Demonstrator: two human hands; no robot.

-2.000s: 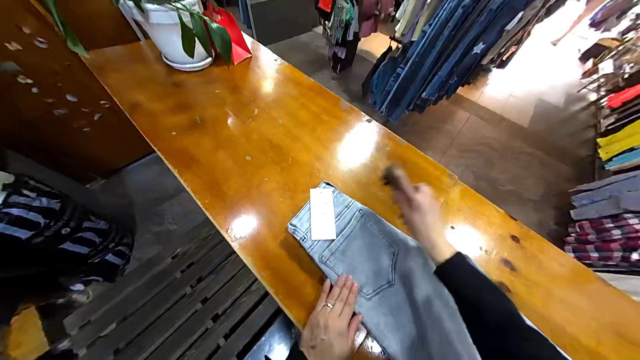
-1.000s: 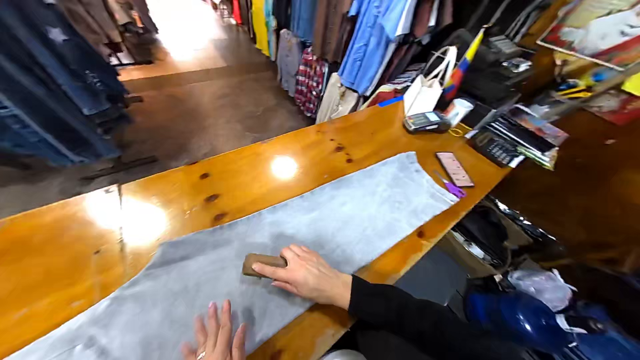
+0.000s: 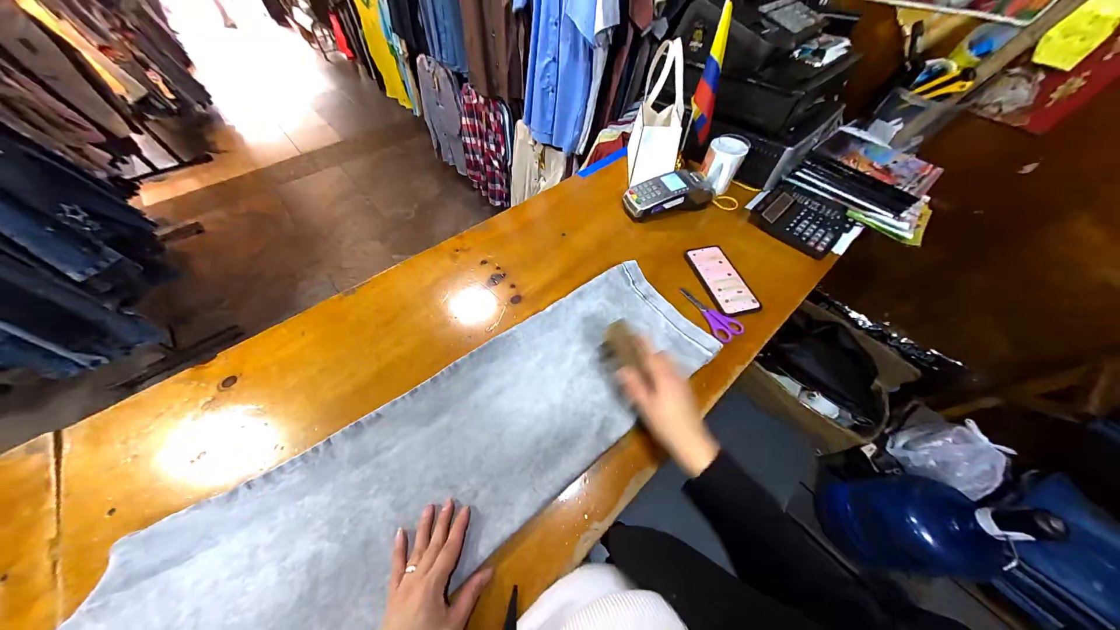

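Observation:
Light grey denim jeans (image 3: 420,437) lie flat along a varnished wooden counter (image 3: 542,227), one leg stretched toward the right with its hem near the scissors. My left hand (image 3: 433,569), wearing a ring, rests palm down on the denim at the lower edge, fingers spread. Blurred by motion, my right hand (image 3: 667,398) grips a brown brush or block (image 3: 623,350) against the leg close to the hem; its exact kind cannot be told. Purple-handled scissors (image 3: 722,322) and a phone (image 3: 724,280) lie just beyond the hem.
A card terminal (image 3: 665,194), a white mug (image 3: 724,164), a white bag (image 3: 656,144) and a calculator (image 3: 805,219) occupy the counter's far right end. Stacked magazines (image 3: 875,179) lie behind. Clothes racks stand across the aisle. A blue helmet-like object (image 3: 901,529) sits below at right.
The view has swung far to the right along the counter. Over the last second my right hand has moved with the brown tool along the leg toward the hem.

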